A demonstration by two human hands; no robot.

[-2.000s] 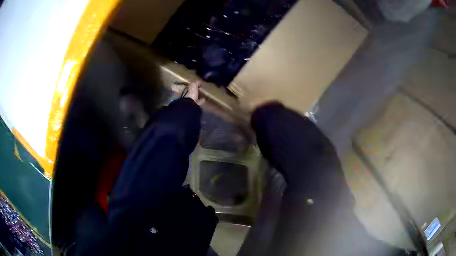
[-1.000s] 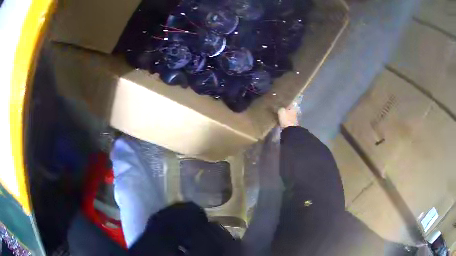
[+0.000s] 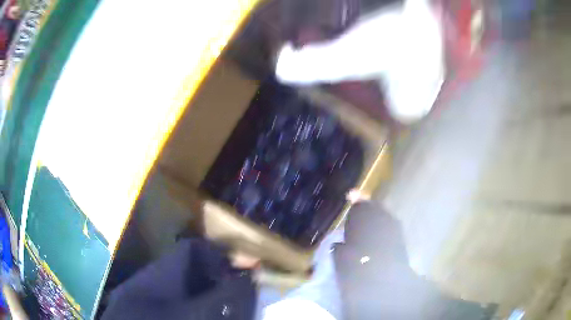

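Observation:
An open cardboard carton [image 3: 257, 240] lies in front of me beside the bench edge, filled with dark wired units [image 3: 294, 169] that are blurred by motion. My left hand [image 3: 244, 259] is at the carton's near flap, small and blurred, its fingers mostly hidden. My right hand [image 3: 357, 196] is at the carton's right edge, small and blurred, with its fingers on the rim. I cannot tell how firmly the left hand holds.
A white bench top [image 3: 125, 100] with orange-yellow edge tape is on the left, beside a green belt [image 3: 59, 206]. A person's white sleeve [image 3: 375, 50] reaches in at the top, beyond the carton. Blurred cartons [image 3: 507, 225] are at the right.
The carton shows lower and its whole opening is in view. My left hand shows again, at the near flap. The white sleeve has appeared, and the bench fills more of the left side.

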